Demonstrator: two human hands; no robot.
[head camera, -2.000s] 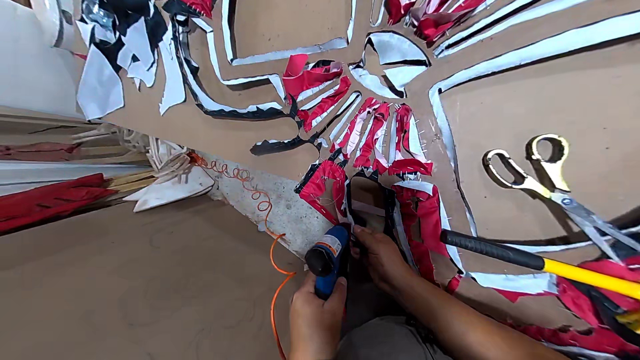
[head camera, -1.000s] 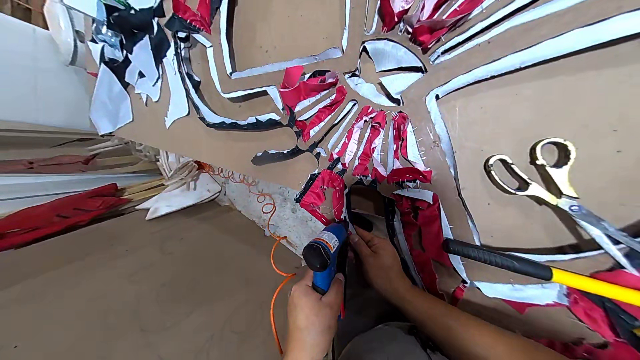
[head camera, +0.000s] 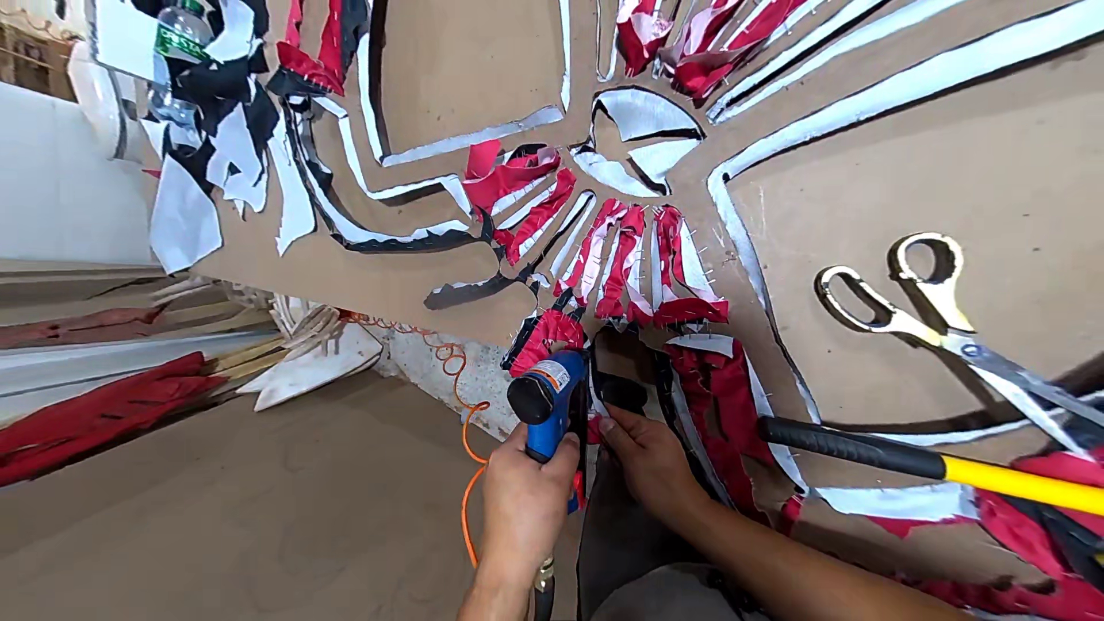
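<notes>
My left hand (head camera: 528, 492) grips a blue pneumatic stapler (head camera: 548, 405) with a black round cap and an air fitting below its handle. The stapler's nose is at red fabric (head camera: 549, 338) near the edge of a cut brown board (head camera: 914, 207). Beside the tool, my right hand (head camera: 642, 448) pinches the edge of a narrow strip of fabric between thumb and fingers, at a cutout in the board. Red and white fabric strips (head camera: 625, 267), with many staples, line the slots just above. The stapler's tip is hidden.
Gold-handled scissors (head camera: 962, 336) and a tool with a black and yellow handle (head camera: 940, 466) lie at the right. An orange coiled air hose (head camera: 467, 431) hangs left of my hands. Fabric scraps (head camera: 185, 211) and a plastic bottle (head camera: 183, 34) are at the upper left.
My right hand has moved slightly down along the cutout's edge. The stapler stays in my left hand beside the same red fabric.
</notes>
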